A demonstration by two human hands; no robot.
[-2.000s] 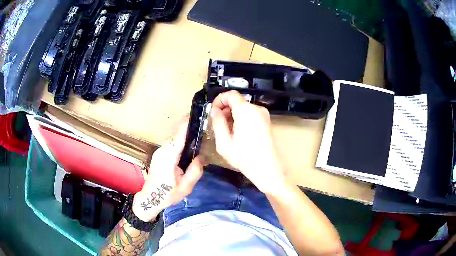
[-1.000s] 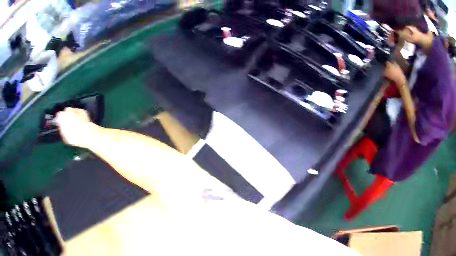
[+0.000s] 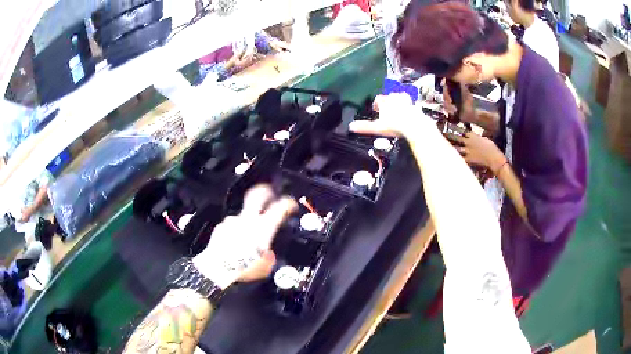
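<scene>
Several black housings [image 3: 315, 164], with white discs and thin red and white wires, lie in rows on a black mat [image 3: 242, 319]. My left hand [image 3: 245, 238] is over the nearer housings, fingers spread, with no held part visible. My right hand [image 3: 393, 117] reaches over the farther housings at the upper right, one finger extended. Whether it grips a housing edge is unclear; its fingertips are small and blurred. A near housing [image 3: 302, 257] lies right of my left hand, its white disc facing up.
A person in purple [image 3: 546, 152] works close on the right, hands over a part. A blue item [image 3: 400, 89] is just beyond my right hand. A dark unit [image 3: 68, 332] lies on the green surface at lower left. A clear-grey film bundle [image 3: 104, 181] is at left.
The view has swung to the rows of housings. My left hand is now in view over them. My right hand has moved from the dark part at the far left to the farther housings.
</scene>
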